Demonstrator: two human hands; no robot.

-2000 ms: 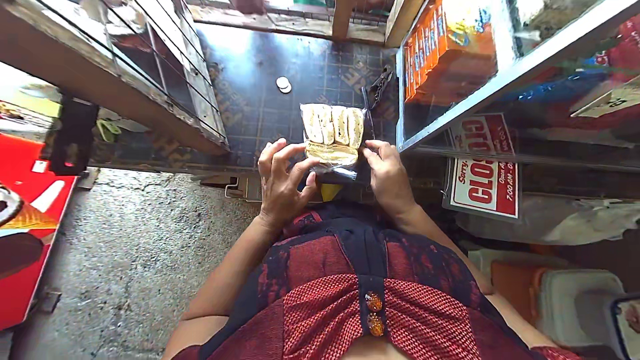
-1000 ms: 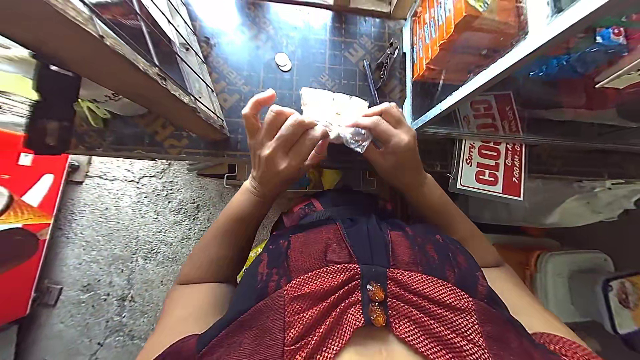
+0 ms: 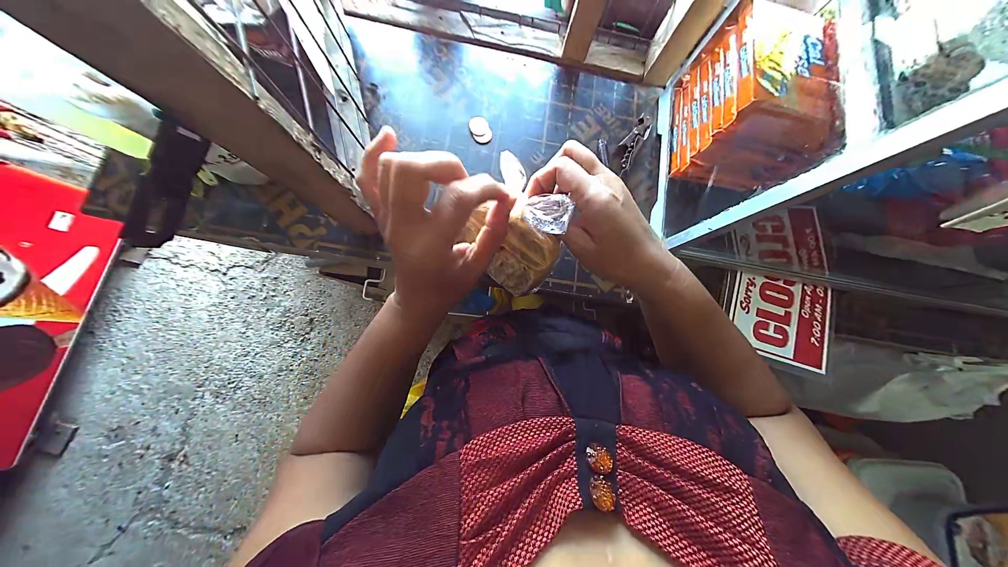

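Observation:
A clear plastic bag of pale brown pieces, bread-like in look, (image 3: 526, 253) hangs from my fingers over the near edge of the counter. My left hand (image 3: 437, 220) pinches the gathered plastic at its top between thumb and forefinger, the other fingers raised. Bunched clear plastic (image 3: 549, 213) pokes out beside my right hand (image 3: 602, 213), whose curled fingers grip the bag's neck from the other side. Whether the neck is twisted or knotted cannot be told. Two coins (image 3: 479, 130) lie on the dark patterned counter (image 3: 441, 87) beyond my hands.
Right of the counter stands a glass case (image 3: 787, 185) with orange boxes (image 3: 748, 94) inside. A red and white sign (image 3: 780, 307) hangs below it. A dark clip-like object (image 3: 632, 142) lies at the counter's right. A wood-framed wire grille (image 3: 315, 87) borders the left.
Two seconds ago the bag lay flat on the counter with its pieces in view, my hands at its sides. Now it is lifted and hangs, its top gathered between my fingers.

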